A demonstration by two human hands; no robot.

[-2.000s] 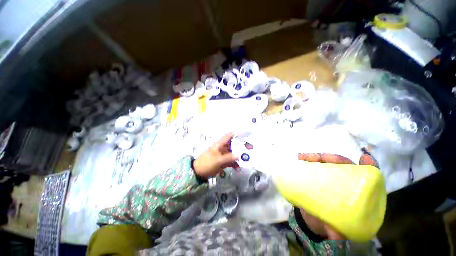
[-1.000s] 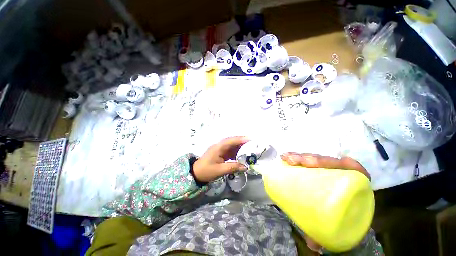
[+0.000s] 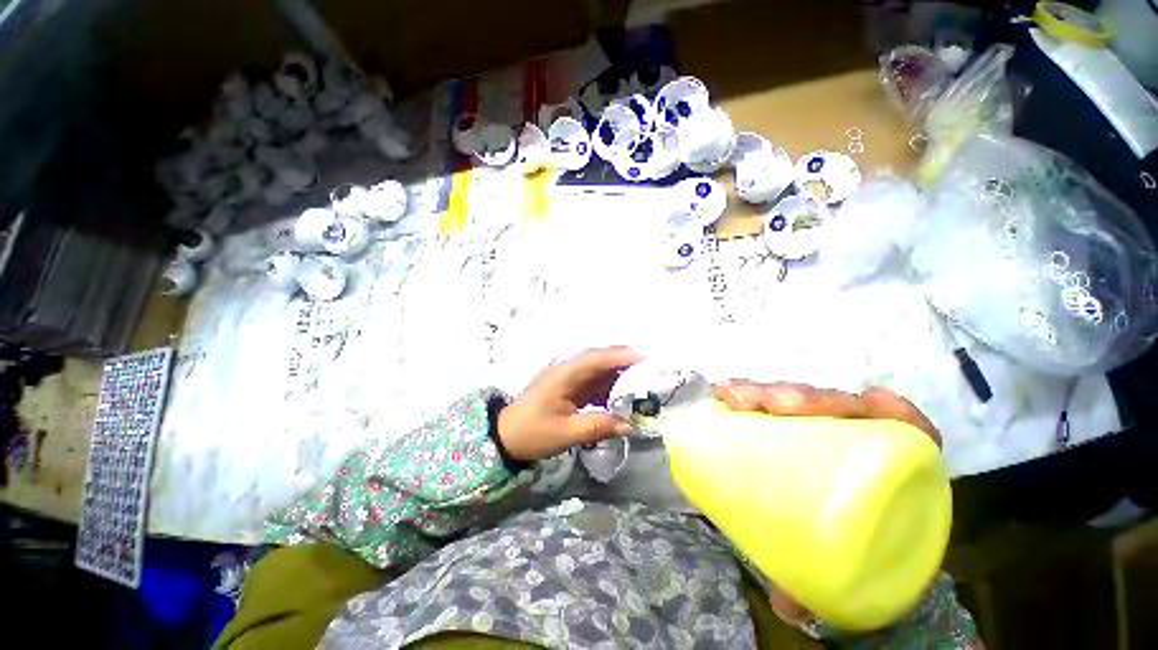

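Note:
My left hand [image 3: 561, 409] holds a white plastic shell [image 3: 657, 382] between thumb and fingers, close in front of my body. A dark round insert [image 3: 645, 405] shows inside the shell. My right hand [image 3: 825, 404] grips a big yellow squeeze bottle [image 3: 819, 508], tilted with its narrow end towards the shell. The nozzle tip is at the shell's opening; whether it touches is hard to tell. The bottle hides most of my right palm. Another white shell [image 3: 602, 457] lies just below my left hand, near my lap.
White shells [image 3: 641, 146] stand at the back centre, with more [image 3: 333, 232] at left and a heap [image 3: 273, 140] behind. A dotted white panel [image 3: 125, 464] lies at far left. At right are a bulging clear bag [image 3: 1035, 254], a black-handled tool [image 3: 973, 375] and a yellow tape roll [image 3: 1071, 23].
The view has tilted downward since the earliest frame. The bottle's narrow end has come to the shell in my left hand. Over the last second the shell has turned slightly.

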